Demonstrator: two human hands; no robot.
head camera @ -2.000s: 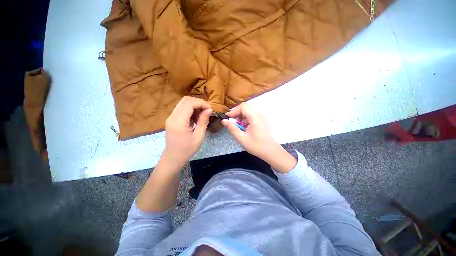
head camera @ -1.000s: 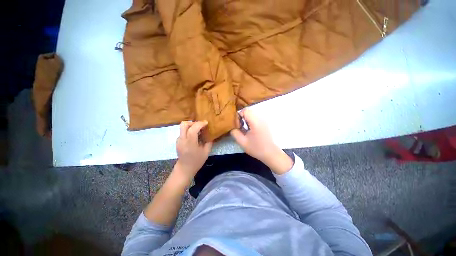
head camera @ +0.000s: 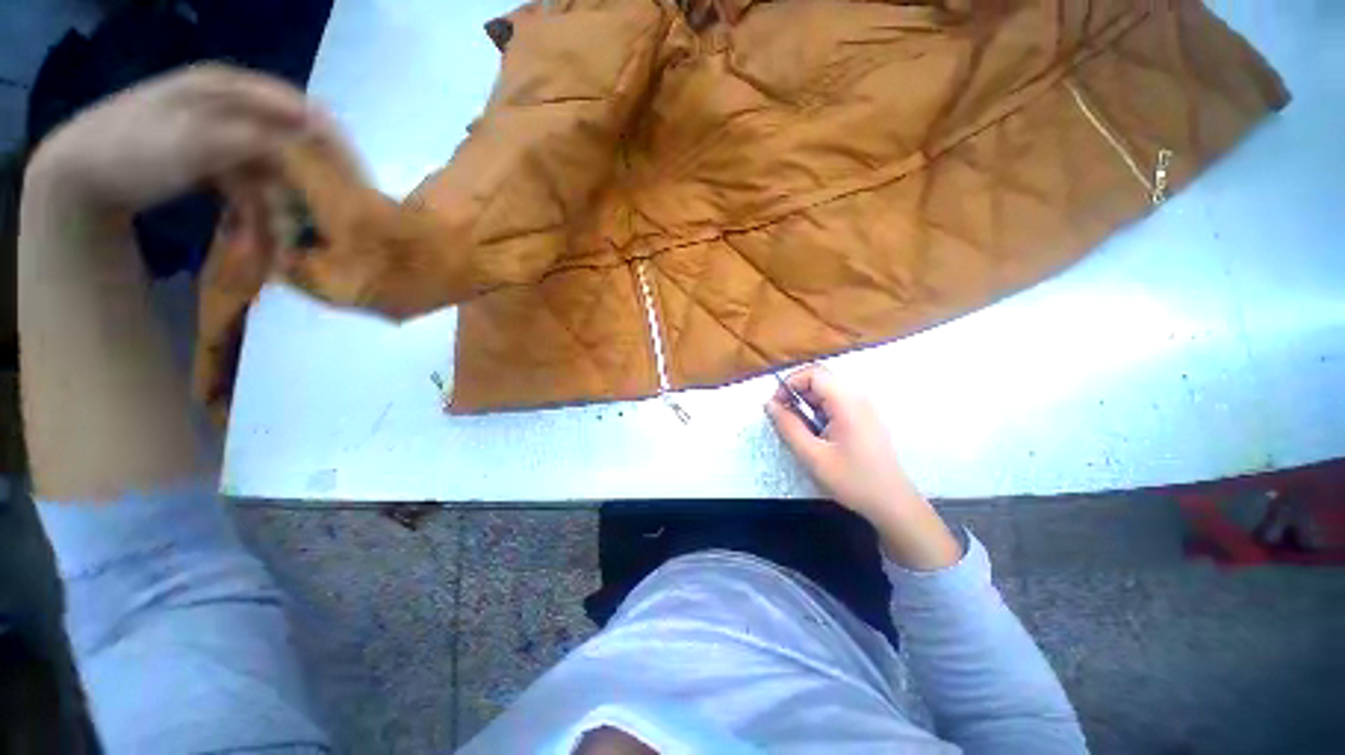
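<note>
A tan-brown padded jacket (head camera: 826, 192) lies on the white table, its bottom hem towards me. My left hand (head camera: 244, 140) is raised at the far left, somewhat blurred, and holds the end of the jacket's sleeve (head camera: 391, 251). My right hand (head camera: 841, 435) rests at the table near the hem and holds small dark thread snips (head camera: 792, 395), mostly hidden by the fingers. A short pale metal zip (head camera: 652, 325) runs up from the hem, and another zip (head camera: 1114, 136) shows at the right.
The white table (head camera: 1033, 398) has its near edge just in front of my body. Another brown garment piece (head camera: 219, 317) hangs at the table's left edge. A red object (head camera: 1269, 516) stands at the right beyond the edge, above the speckled grey floor (head camera: 384, 620).
My left hand has swung the sleeve from the near hem up to the far left, uncovering a zip. My right hand has let go of the cuff and moved right. The jacket appears shifted right.
</note>
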